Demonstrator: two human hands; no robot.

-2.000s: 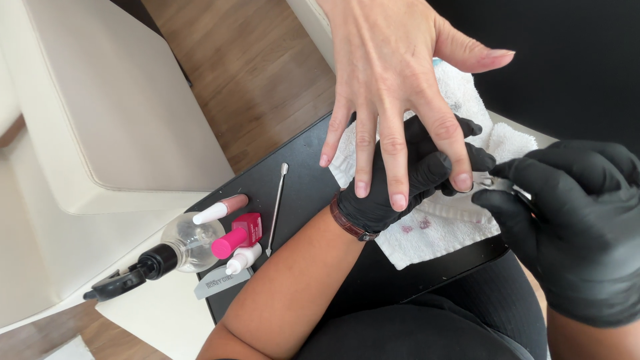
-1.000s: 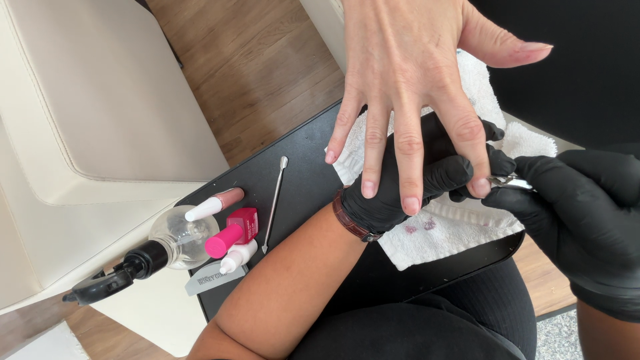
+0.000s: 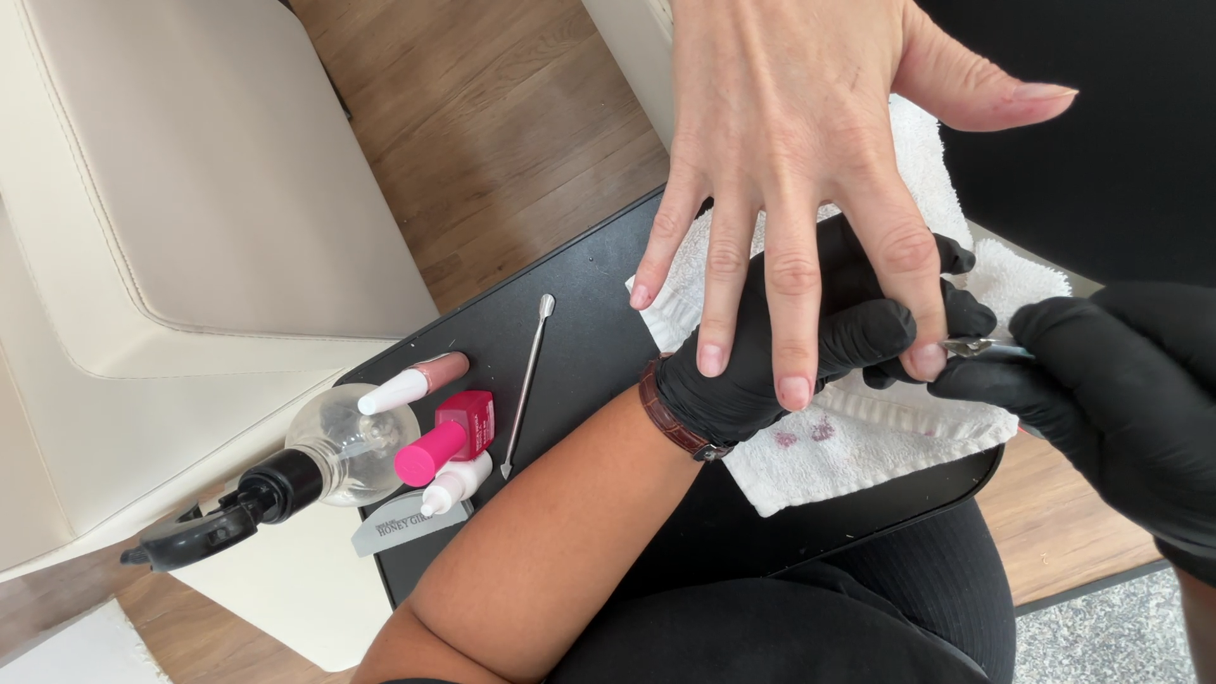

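Observation:
My left hand [image 3: 760, 356], in a black glove with a brown watch strap at the wrist, lies under another person's hand [image 3: 788, 123] and grips its index finger from below and the side. My right hand [image 3: 1111, 380], also black-gloved, is closed around a metal cuticle nipper [image 3: 983, 348], mostly hidden by my fingers. The nipper's tip is at the nail of that index finger. The person's fingers are spread, palm down, over a white towel [image 3: 817, 465] with small reddish stains.
On the black tray table [image 3: 589, 285] lie a metal cuticle pusher [image 3: 528, 385], a pink polish bottle [image 3: 465, 425], a tube with a white cap [image 3: 413, 382], a small white bottle [image 3: 456, 483] and a grey nail file [image 3: 408, 524]. A clear spray bottle [image 3: 351, 445] lies beside a cream padded seat [image 3: 218, 190].
The view has shifted a little. Both my hands stay at the person's index finger, with the nipper still at its tip.

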